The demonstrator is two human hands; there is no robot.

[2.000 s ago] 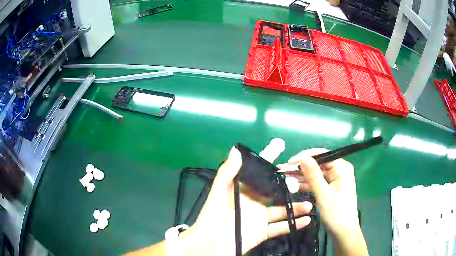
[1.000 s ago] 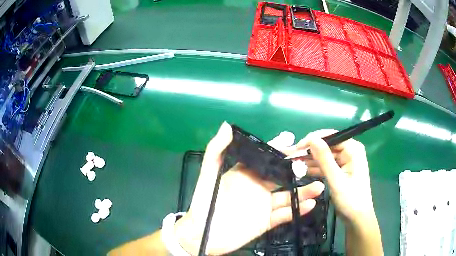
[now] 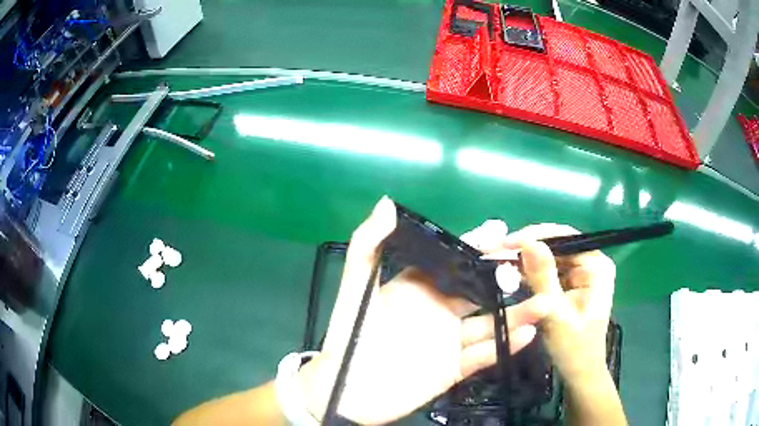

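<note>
My left hand (image 3: 416, 349), with a white band at the wrist, holds a black phone middle frame (image 3: 441, 262) tilted, its solid dark end up and its open window over my palm. My right hand (image 3: 566, 299) holds black tweezers (image 3: 620, 238) with pale tips at the right edge of the frame's solid end. White finger cots (image 3: 491, 235) show on fingertips beside that edge. Any small part at the tips is too small to tell. More black frames (image 3: 316, 291) lie beneath my hands, partly hidden.
Two clusters of white bits (image 3: 173, 339) lie at left. A pale perforated sheet (image 3: 716, 358) is at right. A red mesh tray (image 3: 574, 91) with two dark frames stands beyond. Another dark frame (image 3: 208, 125) lies near pale rails (image 3: 241, 86) and a machine with blue cables (image 3: 37, 158).
The view has shifted, and the dark frame beyond has moved left to the rails. Both hands keep their holds; the tweezers now lie flatter, tips still at the held frame's edge.
</note>
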